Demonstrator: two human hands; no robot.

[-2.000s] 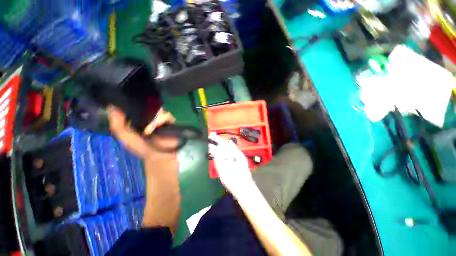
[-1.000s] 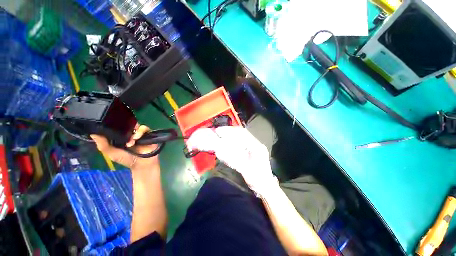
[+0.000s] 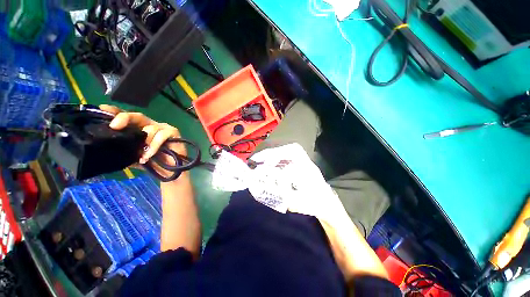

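My left hand (image 3: 154, 136) holds a black device housing (image 3: 90, 142) at the left, fingers over its top edge. A black power cord (image 3: 185, 158) loops from below that hand towards my right hand. My right hand (image 3: 290, 180), overexposed, is closed on a white bag (image 3: 244, 177) with faint print, over my lap; its fingers are hard to make out. The cord's far end goes to the bag, and I cannot tell whether it is inside. A red parts bin (image 3: 228, 104) with small black parts lies just beyond my right hand.
A black divider tote (image 3: 157, 64) with corded units stands upper left. Blue crates (image 3: 125, 214) stand lower left. The teal bench (image 3: 401, 145) at the right holds a bundled cable (image 3: 427, 55), a thin metallic tool (image 3: 459, 130) and an orange-handled tool (image 3: 512, 241).
The view has shifted. The black housing is turned, with my left fingers now over its top. The white bag shows more clearly at my right hand, nearer my body.
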